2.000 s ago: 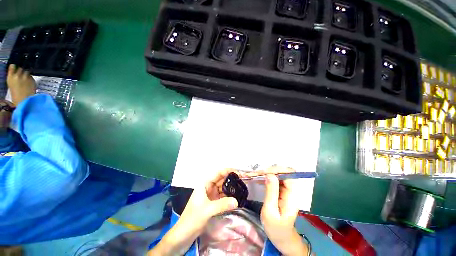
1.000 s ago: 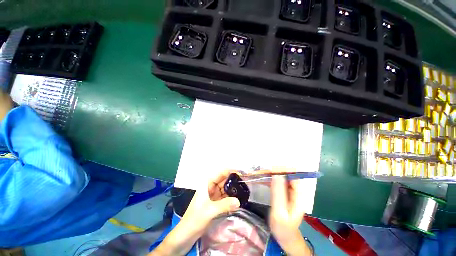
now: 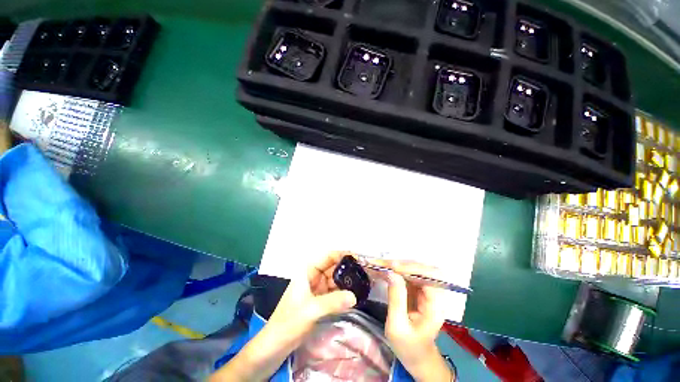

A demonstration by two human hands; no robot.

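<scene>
My left hand holds a small black rounded housing near the front edge of the white paper sheet. The inside of the housing faces up. My right hand is shut on thin tweezers, just right of the housing. The tweezers' tip points left at the housing's upper edge; whether it touches cannot be told. Tiny grey specks lie on the sheet just above my hands.
A stacked black foam tray with housings in pockets stands behind the sheet. A clear tray of gold-and-white blocks and a silvery wire spool are at right. A neighbour's blue sleeve, clear tray and black tray are at left.
My right hand moved away to the right, then back left, and the tweezers now slope down to the right. My left hand still holds the housing. The neighbour's hand has withdrawn left.
</scene>
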